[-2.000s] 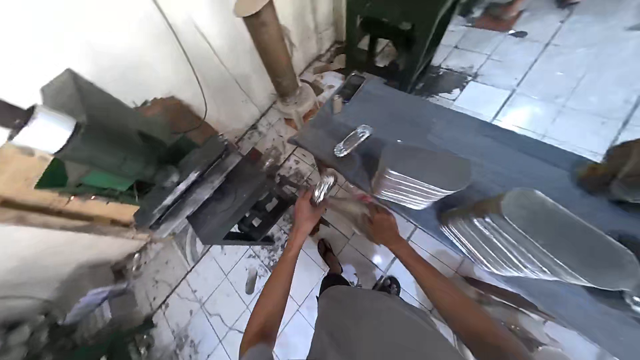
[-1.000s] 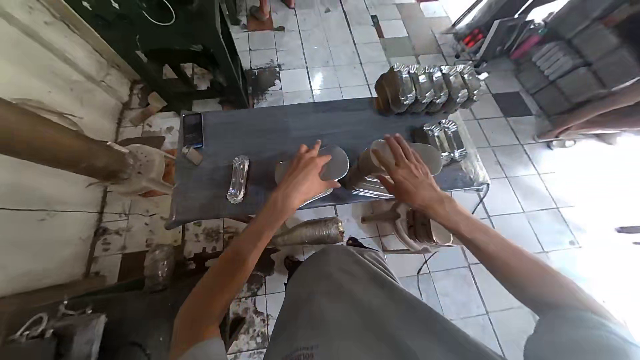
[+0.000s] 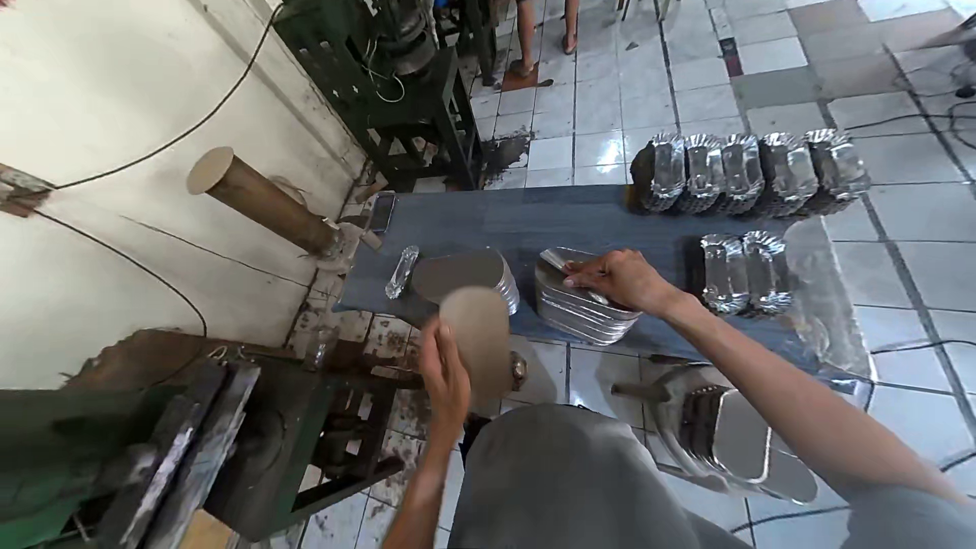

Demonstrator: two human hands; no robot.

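Note:
My left hand [image 3: 446,374] holds an oval flat sheet [image 3: 476,343] upright by its left edge, in front of the bench. At the right stack of oval foil sheets [image 3: 583,316], my right hand [image 3: 629,280] pinches the lifted edge of the top sheet. Left of that stack stands another stack of oval sheets [image 3: 461,273], partly behind the held sheet. A small crimped foil tray [image 3: 402,272] lies at its left. Several piles of crimped foil trays [image 3: 741,171] line the bench's far right, and two shorter piles [image 3: 746,273] sit nearer.
The long blue-grey bench [image 3: 549,210] carries a phone [image 3: 382,212] at its left end. A green machine with metal bars [image 3: 191,450] stands at lower left, a green metal stand [image 3: 412,99] behind. A plastic stool [image 3: 686,427] bears more foil sheets. Another person's legs [image 3: 526,34] show at top.
My left hand has moved off the left stack and now holds an oval sheet near my body. My right hand, spread over the right stack a second ago, now pinches its top sheet.

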